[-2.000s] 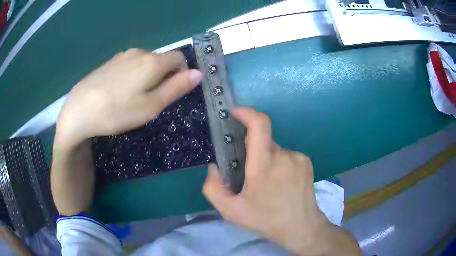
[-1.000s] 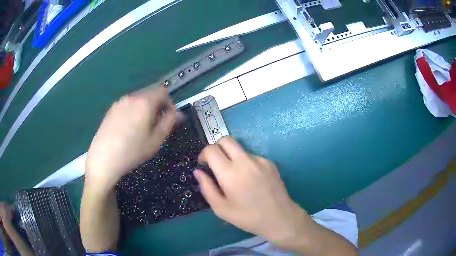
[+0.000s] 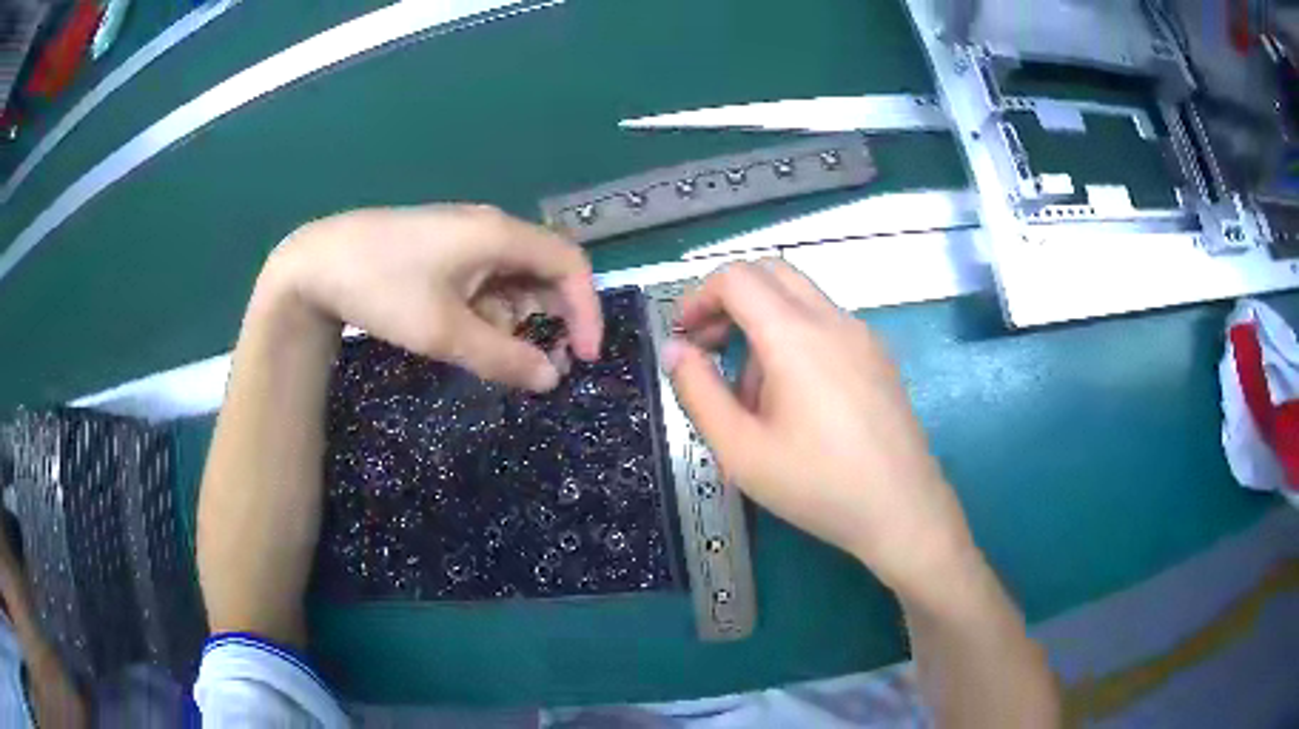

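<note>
The shallow black tray (image 3: 484,499) is filled with small dark rings with shiny edges. A grey fixture bar (image 3: 724,615) stands upright along its right edge, with ring seats showing below my right hand. My left hand (image 3: 442,292) is curled over the tray's upper part, with small dark ring parts (image 3: 541,331) among its fingers. My right hand (image 3: 812,413) is over the bar's upper end, thumb and forefinger close together at a seat. Whether a ring is between those fingertips is too small to tell. The hand covers the bar's upper seats.
Another fixture bar (image 3: 710,185) lies slanted behind the tray. White strips (image 3: 883,271) run behind it. A silver-white machine frame (image 3: 1140,271) is at upper right, a white and red cloth (image 3: 1254,399) at the right edge. Stacked ribbed bars (image 3: 93,527) and part of a person's arm (image 3: 43,662) are at left.
The bar from the tray's edge now lies behind the tray, out of my left hand, and another stands in its place. My left hand is back over the tray; my right hand moved up the bar.
</note>
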